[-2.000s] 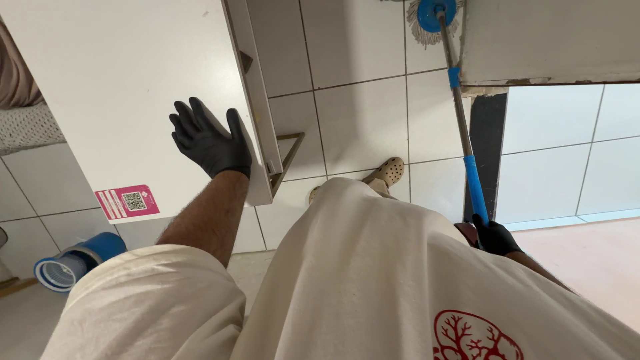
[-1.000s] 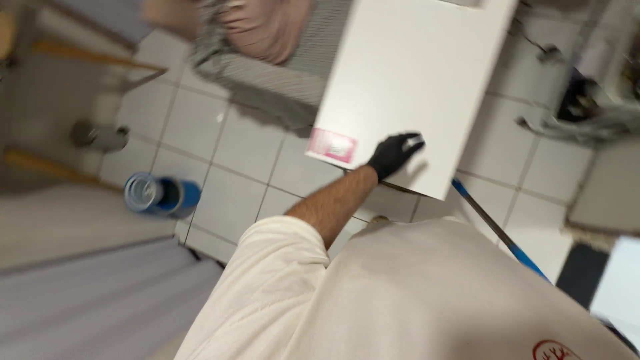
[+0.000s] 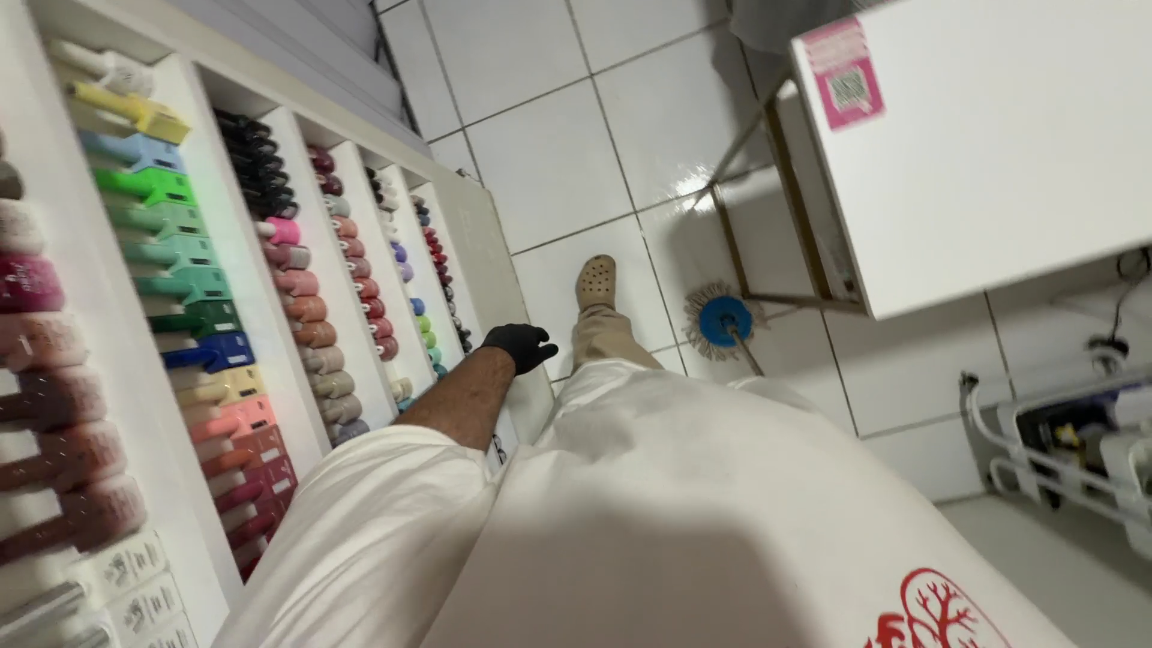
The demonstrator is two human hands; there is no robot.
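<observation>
My left hand (image 3: 522,348), in a black glove, hangs beside the lower end of a white shelf unit, its fingers slightly curled and apart with nothing seen in them. My right hand is out of view. On the tiled floor ahead and to the right lies the round blue head of a mop (image 3: 725,321) with pale strands around it. Its metal pole runs down and vanishes behind my white shirt, so the grip end is hidden. One beige clog (image 3: 597,281) shows on my foot, left of the mop head.
Nail polish bottles (image 3: 310,309) in many colours line the shelf unit (image 3: 209,270) on the left. A white table (image 3: 981,153) with a pink printed sticker and metal legs stands at upper right. A white metal trolley (image 3: 1035,432) is at right, near a loose cable.
My left hand has left the white tabletop and is now by the polish shelves. The view has swung strongly to the left. My right hand, seen on the mop handle two seconds ago, is out of view.
</observation>
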